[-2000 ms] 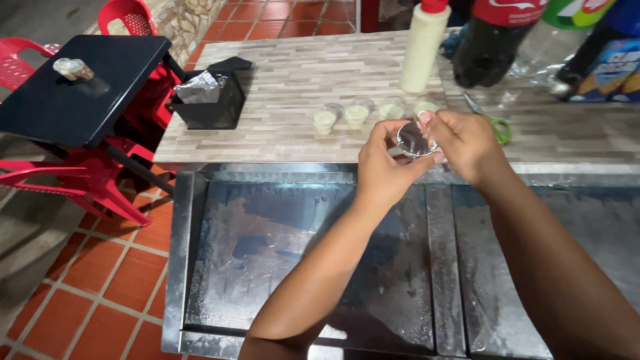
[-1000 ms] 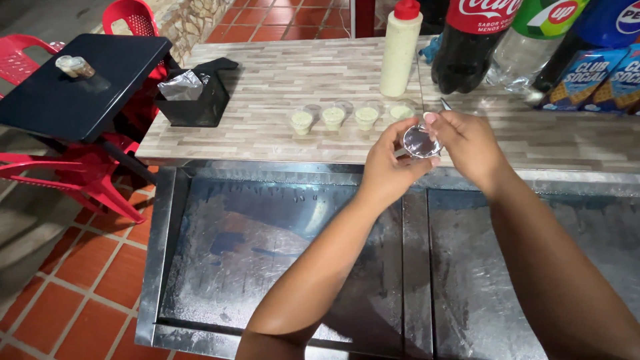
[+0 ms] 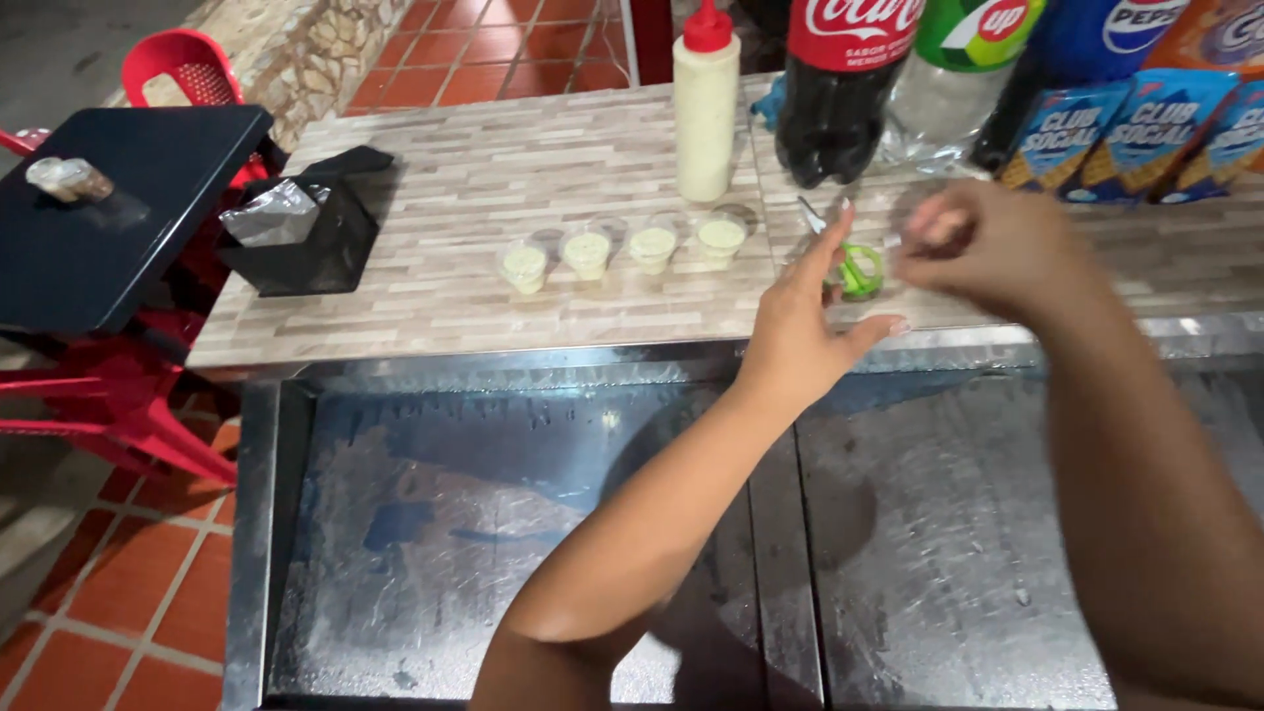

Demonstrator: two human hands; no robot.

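Observation:
My left hand is raised over the counter's front edge, fingers and thumb spread, with nothing in it. To its right my right hand is blurred, its fingers curled by what looks like a clear plastic cup, partly hidden. Between the hands, green-handled scissors lie on the wood-pattern counter. A row of several small clear cups stands left of my left hand; the rightmost cup and the leftmost cup both hold a pale green sauce. Behind them a squeeze bottle with a red cap holds a similar pale sauce.
A cola bottle, a clear soda bottle and blue snack packs stand at the back right. A black napkin holder is at the counter's left. Below the counter edge lies a metal-framed surface. A dark table stands left.
My hands have moved apart; earlier they held a clear cup together. My left hand has let go of it. The scissors now show more fully between the hands.

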